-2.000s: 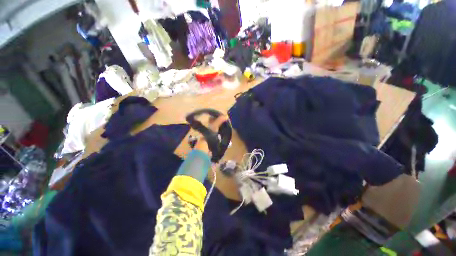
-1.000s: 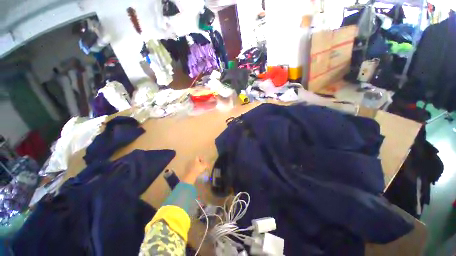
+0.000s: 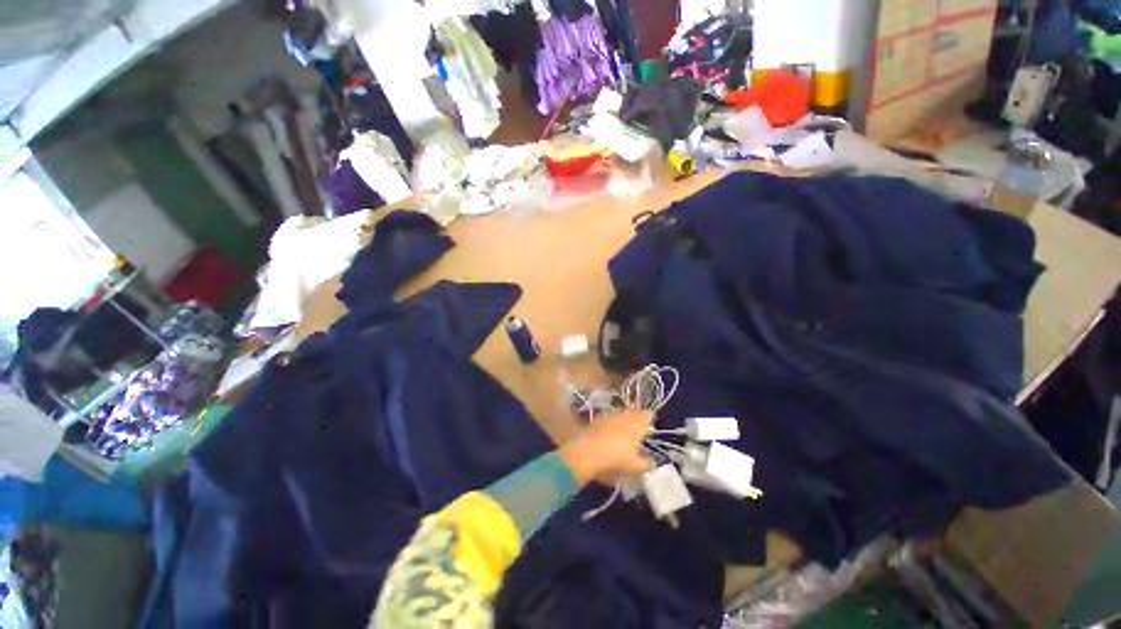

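Observation:
My left hand (image 3: 615,445), in a yellow patterned sleeve with a teal cuff, reaches in from the bottom. Its fingers are closed on the middle of a bundle of white charging leads (image 3: 652,386). White power adapters (image 3: 725,468) stick out to its right. The bundle lies at the lower edge of the bare strip of table. A black headset (image 3: 625,338) rests against the navy garment pile (image 3: 836,295), partly lost against the dark cloth. A small dark cylinder (image 3: 523,339) and a small white block (image 3: 574,345) lie near it. My right hand is not in view.
More navy garments (image 3: 357,455) cover the left of the tan table (image 3: 553,264). White cloth (image 3: 301,264), a red item (image 3: 573,160) and scraps lie along the back. A clear container (image 3: 1018,178) stands at the back right. A cardboard box (image 3: 934,62) stands behind.
The headset was in my left hand two seconds ago; it now lies against the right garment pile. My left hand has moved from beside it onto the white leads. The view has shifted.

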